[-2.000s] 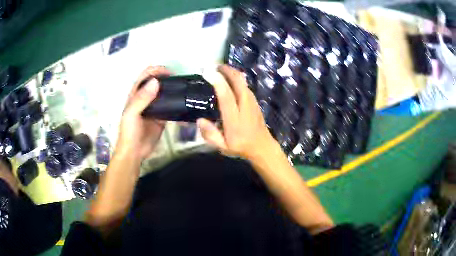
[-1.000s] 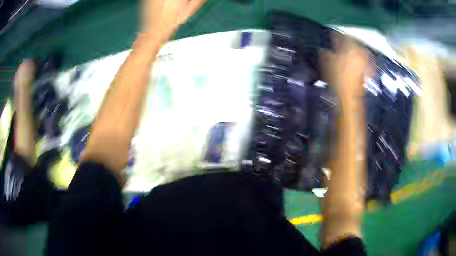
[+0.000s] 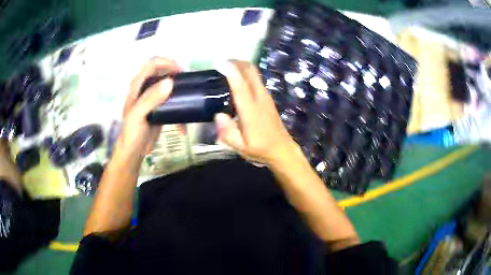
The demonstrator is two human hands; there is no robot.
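A glossy black cylindrical housing (image 3: 188, 98) is held sideways above the sheet-covered table, near the middle of the view. My left hand (image 3: 148, 99) grips its left end, with the thumb on the near side. My right hand (image 3: 250, 110) grips its right end, with the fingers over the top and the thumb at the lower edge. Both hands are bare. The end faces of the housing are hidden by my hands, so I cannot tell whether an end cap is there. A shiny black blister tray (image 3: 344, 91) with rows of round pockets lies right of my right hand.
Black standing units (image 3: 81, 142) are grouped at the left. Printed sheets (image 3: 102, 53) cover the table. A tan cardboard sheet (image 3: 428, 80) and a whitish plastic bag (image 3: 481, 102) lie at the far right. Another person's black sleeve (image 3: 29, 225) is at the lower left. A blue edge (image 3: 437, 244) shows low right.
One second ago my hands were apart, the left reaching far forward and the right over the tray. Now both are together on a black housing in front of me.
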